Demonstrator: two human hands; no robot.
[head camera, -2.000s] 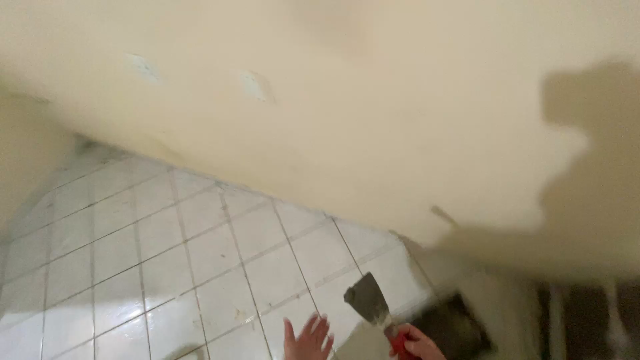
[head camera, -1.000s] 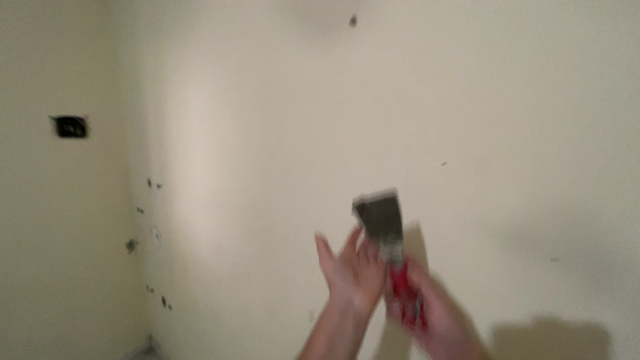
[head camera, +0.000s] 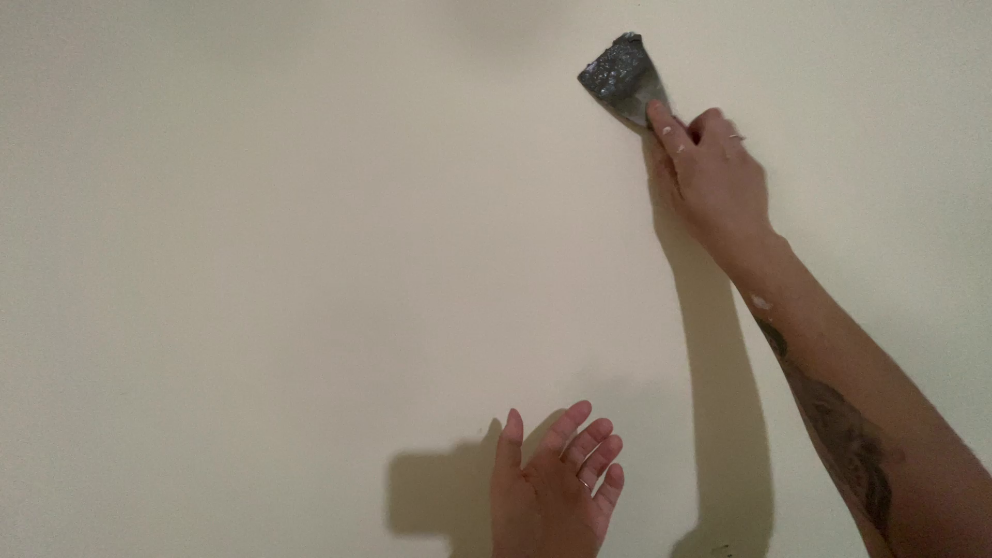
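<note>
My right hand (head camera: 717, 174) grips a putty knife (head camera: 624, 77) at the upper right, with the index finger laid along the base of its blade. The metal blade points up and left against the pale wall (head camera: 310, 232) and is dark and rough with residue near its edge. Most of the handle is hidden in my fingers. At the bottom centre my left hand (head camera: 554, 488) is raised in front of the wall, palm showing and fingers apart, holding nothing. Small white specks mark the right hand and forearm.
The pale painted wall fills the whole view. Shadows of my arm and head fall on it below the putty knife and beside my left hand. A small dark mark (head camera: 722, 551) shows at the bottom edge.
The view has swung up from the tiled floor to the wall. My right hand has moved up and away from my left with the putty knife, which is now at the wall.
</note>
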